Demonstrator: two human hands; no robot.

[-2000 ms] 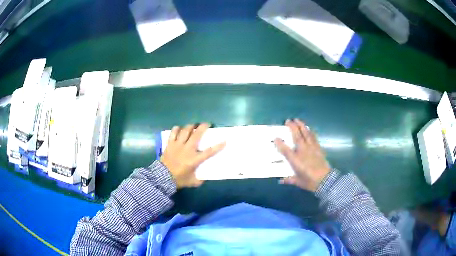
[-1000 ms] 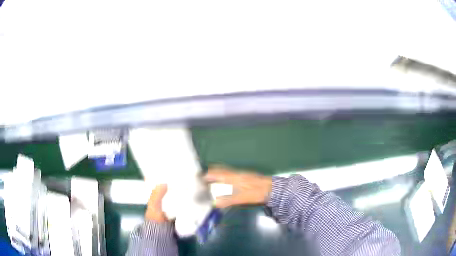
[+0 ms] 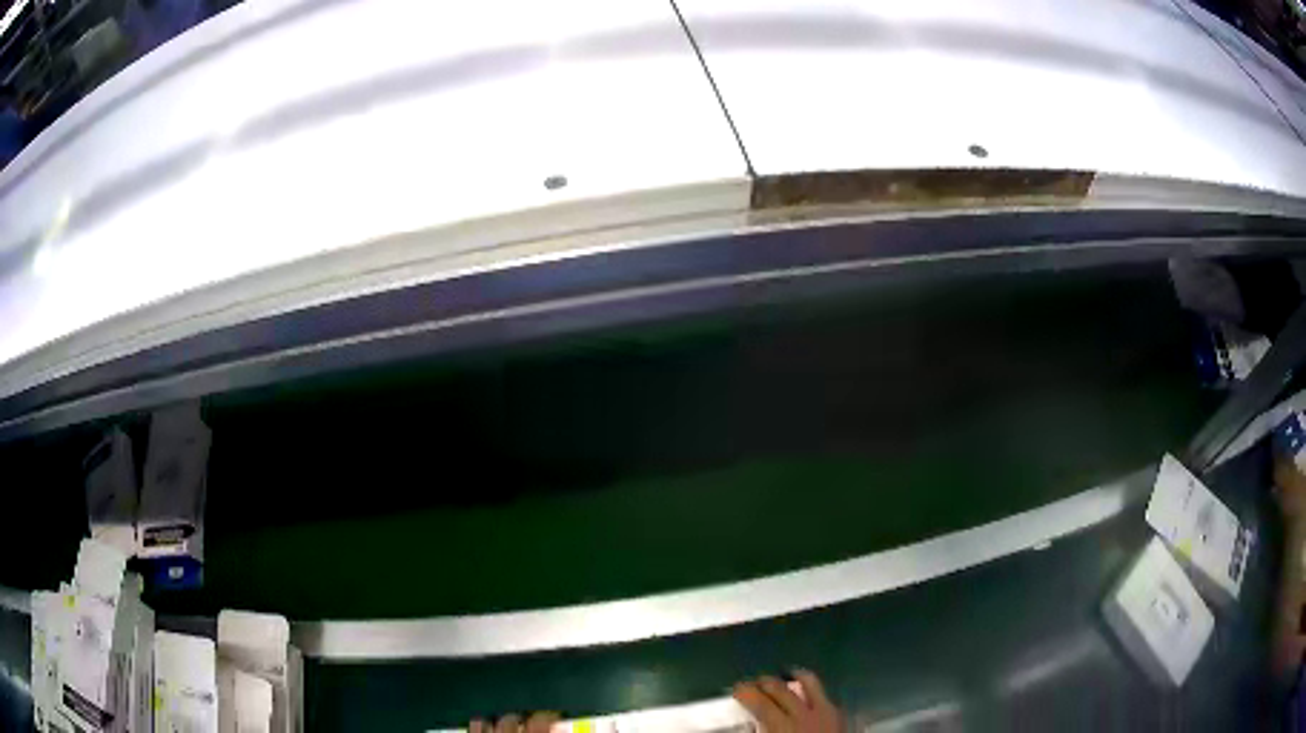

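Observation:
A white carton (image 3: 652, 720) with a small yellow-green spot lies at the bottom edge of the view, mostly cut off. My left hand (image 3: 516, 723) shows only as fingertips on the carton's left part. My right hand (image 3: 794, 705) has its fingers on the carton's right end; the rest is out of the picture. Stacked white cartons (image 3: 98, 644) stand at the lower left on the worktop.
A metal edge strip (image 3: 645, 613) runs between worktop and green belt (image 3: 645, 473). Two cartons (image 3: 172, 494) lie on the belt at left. Cartons (image 3: 1163, 613) and part of another person's arm (image 3: 1290, 573) are at right. A white panel (image 3: 430, 143) spans the top.
The view has tilted up, so the worktop sits lower in the picture. The carton, blurred and tilted between my hands a second ago, now lies lengthwise at the bottom edge.

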